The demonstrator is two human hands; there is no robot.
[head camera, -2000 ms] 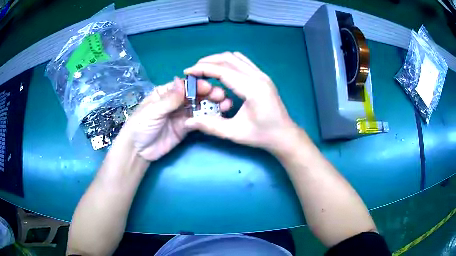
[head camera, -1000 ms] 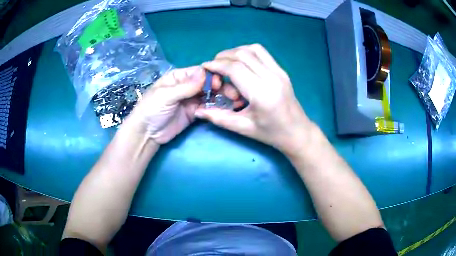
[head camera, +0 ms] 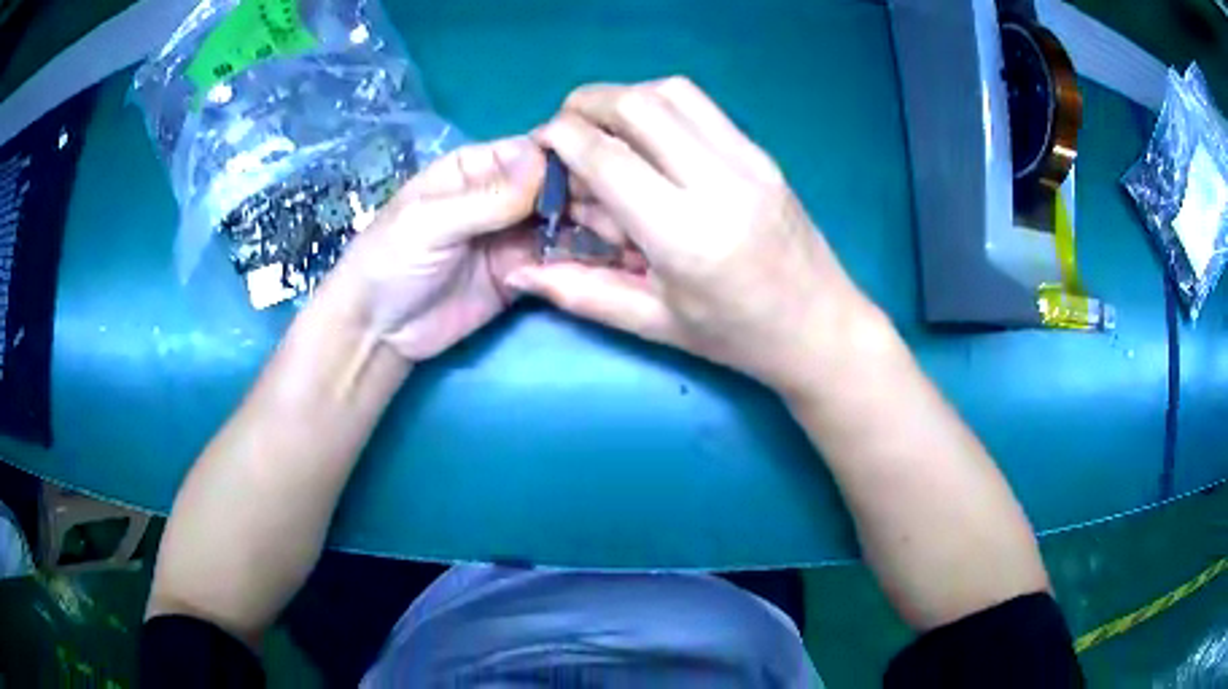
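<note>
My left hand (head camera: 451,249) and my right hand (head camera: 700,229) meet above the bench, left of the picture's middle. A small dark block (head camera: 554,186) stands nearly upright between the left fingertips and the right index finger. A small silver-grey metal piece (head camera: 585,245) lies just below and right of the block, between the right thumb and fingers. The fingers partly cover both pieces, and I cannot tell whether the two are joined.
A clear bag of metal pieces (head camera: 303,168) with a green label lies left. A black mat (head camera: 30,323) is at far left. The grey tape dispenser (head camera: 959,229) with amber tape roll (head camera: 1064,115) stands right. A small silvery bag (head camera: 1185,189) lies far right.
The camera view has shifted, so bench items sit higher in the picture. The block looks darker and shows a narrower face, and the right fingers cover more of the metal piece.
</note>
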